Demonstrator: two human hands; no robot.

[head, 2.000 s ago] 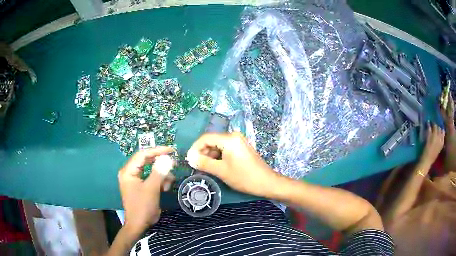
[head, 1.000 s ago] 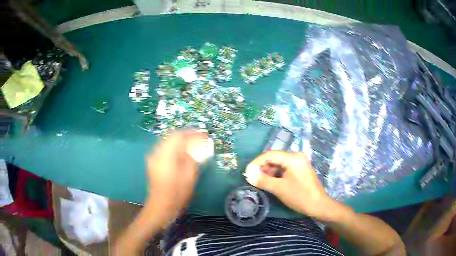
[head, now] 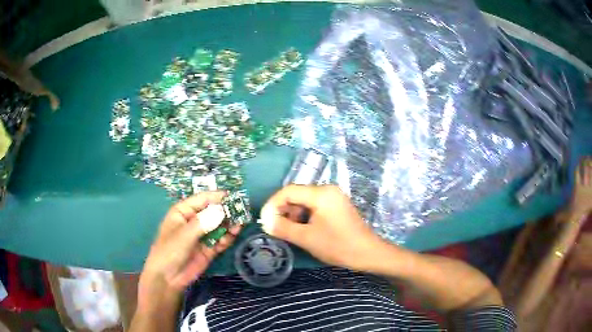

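My left hand, with a white cot on the thumb, holds a small green circuit board between thumb and fingers; more green shows under the thumb. My right hand, thumb and forefinger in white cots, is pinched just right of the board; whether a tiny part is between the fingertips cannot be told. A dark round spoked housing head lies below my hands at the bench's front edge. The loose pile of circuit boards is beyond my left hand.
A large clear poly bag of tiny parts lies centre-right. Grey handle housings are piled right of it; a grey housing lies at its left edge. A joined board strip lies behind. Another person's arm is at far right.
My left hand has come back from the near edge of the board pile and now shows a board in its fingers. My right hand stays pinched above the round head. The camera view has shifted.
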